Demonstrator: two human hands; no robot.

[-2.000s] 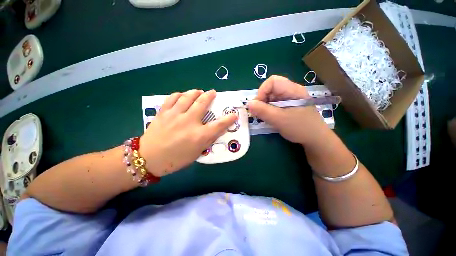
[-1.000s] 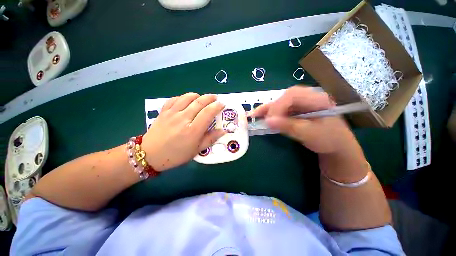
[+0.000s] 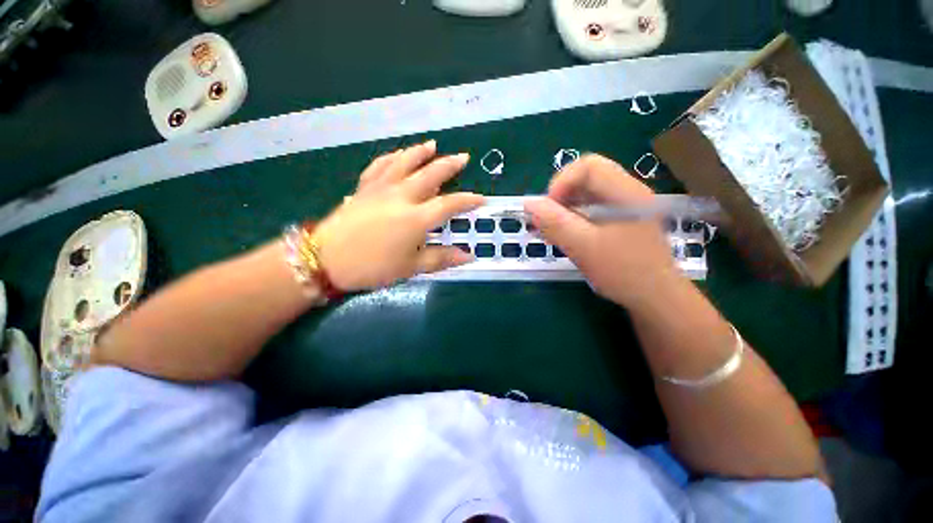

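A white carrier strip (image 3: 573, 268) with two rows of dark rounded openings or pads lies across the green surface in front of me. My left hand (image 3: 394, 220) is over its left part with fingers spread, hiding that end, and appears to hold nothing. My right hand (image 3: 614, 230) grips slim grey tweezers (image 3: 655, 209), which are blurred. Its fingertips are at the strip's upper row, and the tweezer tips are hard to make out. No housing lies under my hands.
An open cardboard box (image 3: 706, 199) of white rings (image 3: 772, 153) stands right, with spare strips (image 3: 870, 276) beyond. Several loose rings (image 3: 492, 161) lie behind the strip. Housings (image 3: 194, 87) sit past the pale line (image 3: 409, 107), one at top (image 3: 611, 41); stacked housings (image 3: 97, 266) are left.
The cream housing has left the strip and my left hand, uncovering dark openings. Another housing now shows at the top. My left hand has shifted up, its fingers spread. The view has shifted.
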